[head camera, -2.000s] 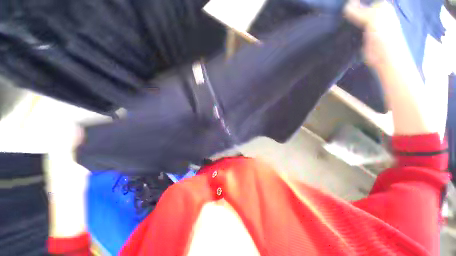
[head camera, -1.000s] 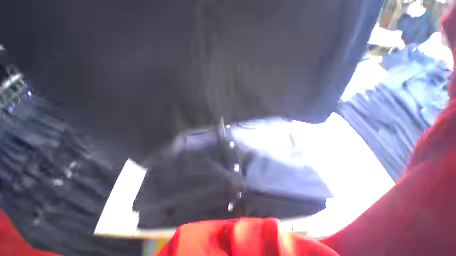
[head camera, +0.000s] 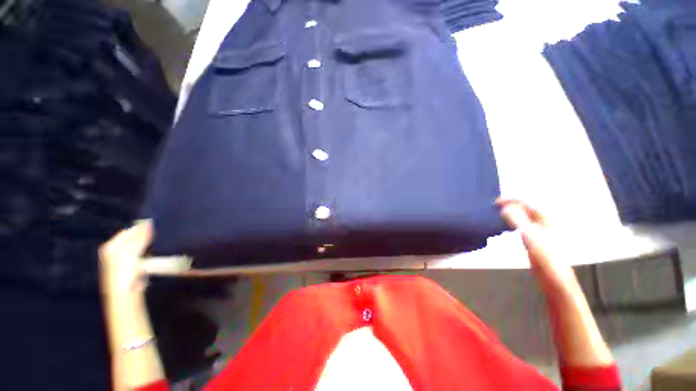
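A dark navy denim shirt [head camera: 397, 164] lies front up and spread flat at the white table's near edge. Its round silvery buttons run down the middle, with a flapped chest pocket on each side. Its collar is cut off by the top of the picture. My left hand [head camera: 128, 248] holds the shirt's lower left corner. My right hand [head camera: 521, 218] holds the lower right corner. The hem is pulled wide between them. What lies under the shirt is mostly hidden.
Dark shirts hang closely packed [head camera: 84, 145] on the left. A pile of navy garments [head camera: 637, 114] lies on the white table [head camera: 526, 130] at the right. More folded dark layers [head camera: 467, 14] show behind the shirt. A brown box corner [head camera: 675, 378] is at the lower right.
The shirt was raised in front of me and blurred; now it lies flat over the table. Both hands, out of clear view a second ago, now show at its lower corners.
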